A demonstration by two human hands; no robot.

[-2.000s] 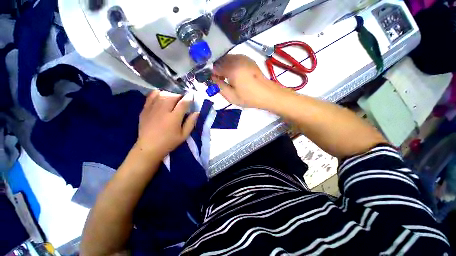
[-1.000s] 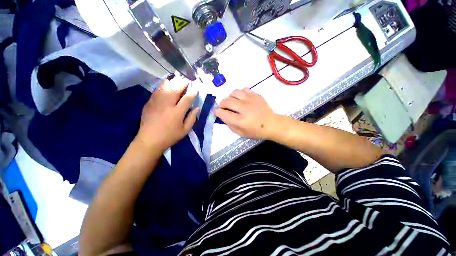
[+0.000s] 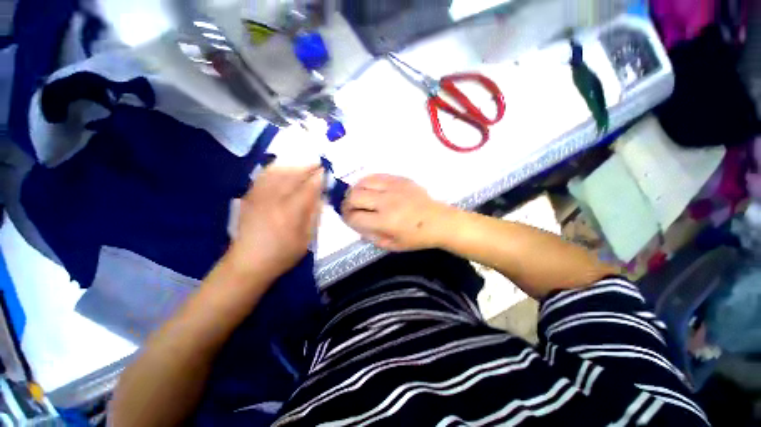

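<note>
Navy cloth lies heaped left of the needle area and hangs over the front edge; a grey-blue piece lies against it. My left hand is bunched at the cloth's right edge, just in front of the needle area, blurred. A narrow navy strip shows between my two hands. My right hand has its fingers curled at the strip's right side. The fingertips and exact grips are partly hidden. The presser foot and needle are too blurred to make out.
The white machine head with blue knobs is above my hands. Red-handled scissors lie to the right on the table. A dark green tie lies farther right. A ruler strip runs along the front edge.
The view has shifted and blurred. My left hand has drawn back from the needle area towards me. My right hand has come down from the blue knobs to the navy strip beside my left hand.
</note>
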